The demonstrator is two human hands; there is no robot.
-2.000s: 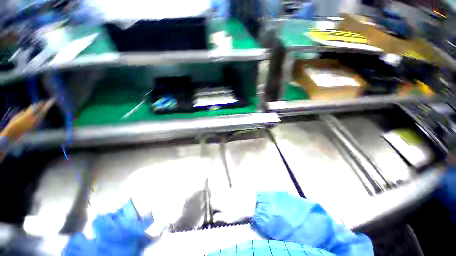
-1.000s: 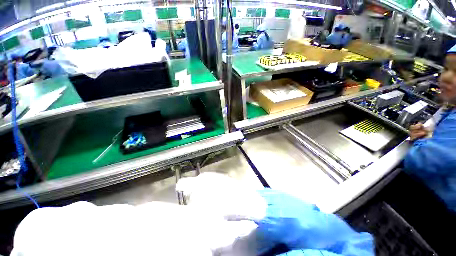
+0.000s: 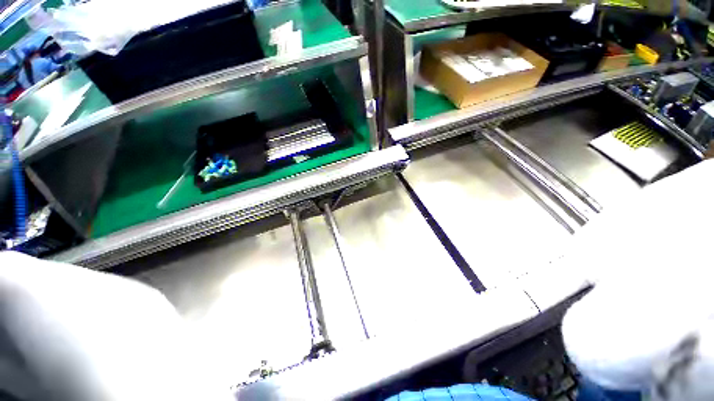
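Two big overexposed white shapes stand very close to the camera. The one at the lower left looks like my left hand point(image 3: 86, 337) in a white glove. The one at the right looks like my right hand point(image 3: 642, 305) in a white glove. No fingers can be made out on either, and any held thing is hidden. Between them runs the conveyor line with shiny metal plates point(image 3: 235, 274) and cross rails point(image 3: 308, 282). No pallet shows between the hands.
The green-matted shelf point(image 3: 125, 192) holds a black tray point(image 3: 235, 133) with a blue-green cluster point(image 3: 218, 167) and silver strips point(image 3: 299, 139). A cardboard box point(image 3: 477, 78) stands on the right shelf. A yellow-striped sheet point(image 3: 638, 145) and a pallet with boards point(image 3: 665, 102) lie right. A black tote point(image 3: 524, 364) is below the line.
The view has tilted down. The white shapes, central a second ago, are now apart at the lower left and right. The metal plates between them are uncovered. The neighbouring person is out of sight.
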